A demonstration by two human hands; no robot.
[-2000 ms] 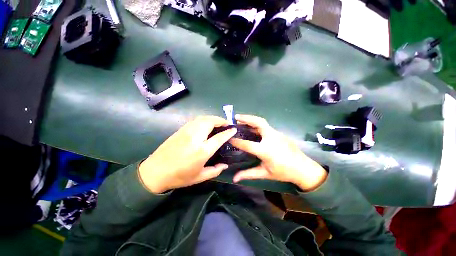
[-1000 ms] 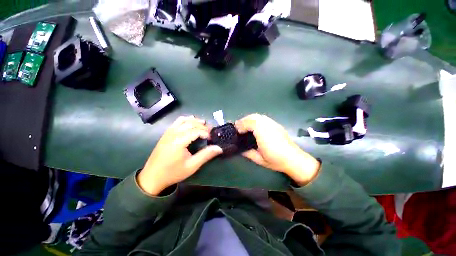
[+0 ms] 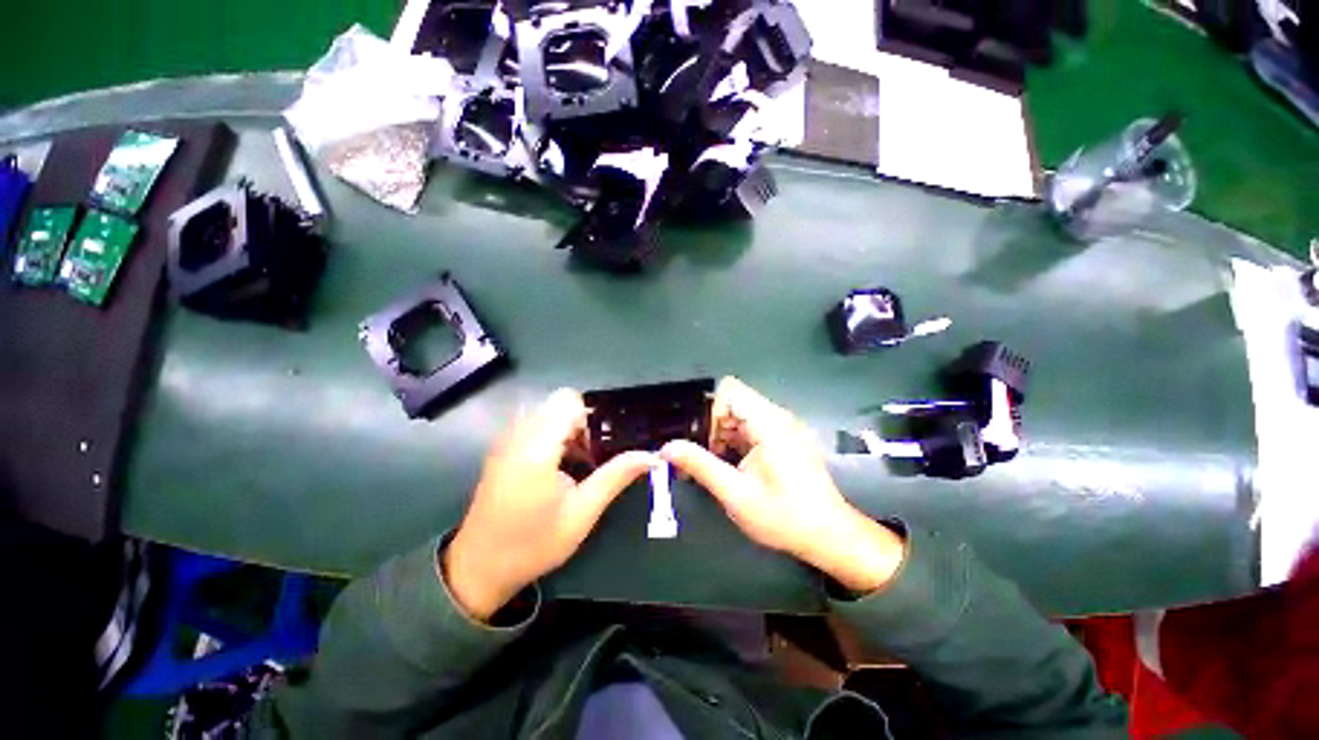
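A black unit (image 3: 647, 415), wide and boxy, is held in both hands over the front of the table. A short white flex cable (image 3: 663, 500) hangs from its near side towards me. My left hand (image 3: 538, 496) grips its left end, thumb on the near edge. My right hand (image 3: 770, 470) grips its right end, thumb near the cable. Its underside is hidden. A square black housing (image 3: 466, 373) with a large opening lies flat to the left. To the right lie a cabled module (image 3: 869, 321) and a pair of modules (image 3: 955, 442) with white strips.
Stacked housings (image 3: 246, 257) stand left, beside a pale bar (image 3: 300, 171) and circuit boards (image 3: 99, 257) on a black mat (image 3: 73, 383). A plastic bag (image 3: 379, 156) and heaped assembled units (image 3: 579, 72) lie at the far side. A clear cup (image 3: 1117, 188) is far right.
The unit has been turned over between the hands, so its cable now points towards me instead of away. Both hands still hold it. The view has shifted to show more of the far side.
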